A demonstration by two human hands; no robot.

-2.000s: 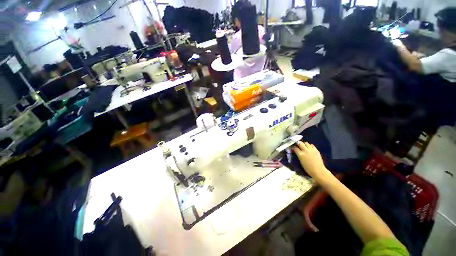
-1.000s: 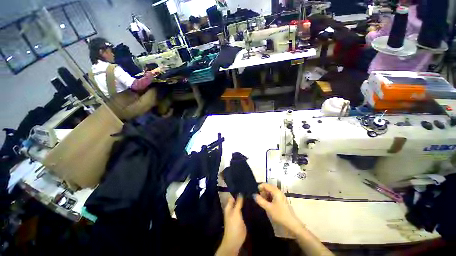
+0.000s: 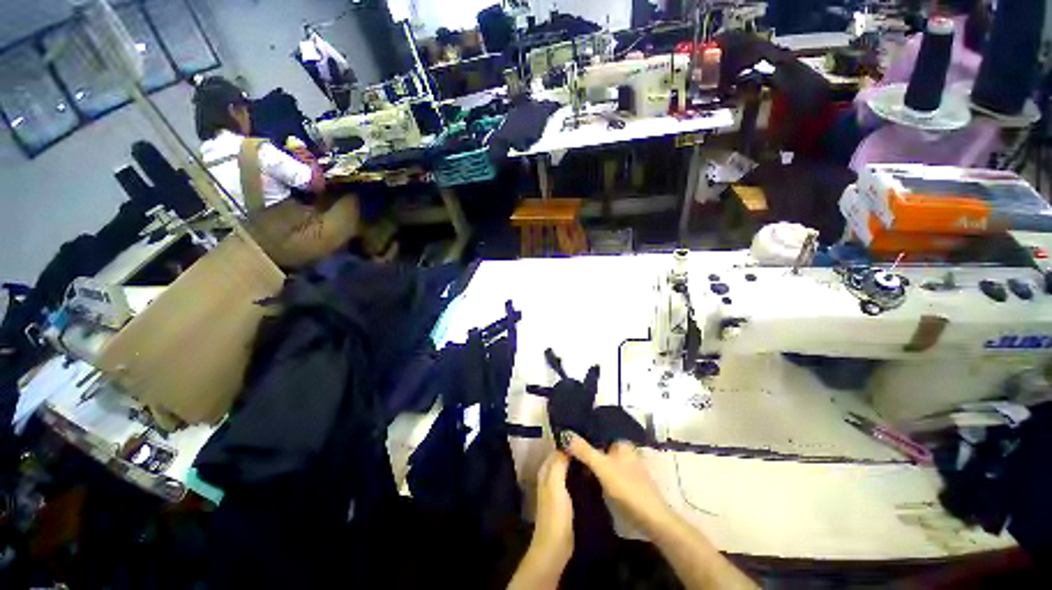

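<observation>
A black fabric piece [image 3: 573, 403] lies on the white table left of the sewing machine's needle area, with short narrow ends sticking out at its far side. My left hand [image 3: 555, 507] and my right hand [image 3: 617, 478] hold it at its near part, thumbs close together. The fingers under the cloth are hidden. The cloth runs down toward me between my wrists. Other dark cut pieces and strips [image 3: 461, 432] lie on the table just left of my left hand.
The JUKI sewing machine [image 3: 831, 328] stands to the right. Pink-handled snips [image 3: 888, 439] lie on its bed, beside dark cloth [image 3: 992, 473]. A navy-black cloth pile [image 3: 306, 380] and a cardboard sheet [image 3: 196, 334] are at the left. A person [image 3: 248, 161] sits at another machine behind.
Two seconds ago my right hand was at the machine's right end. Since one second ago, both hands have shifted slightly, and the piece's far end has opened into several narrow ends.
</observation>
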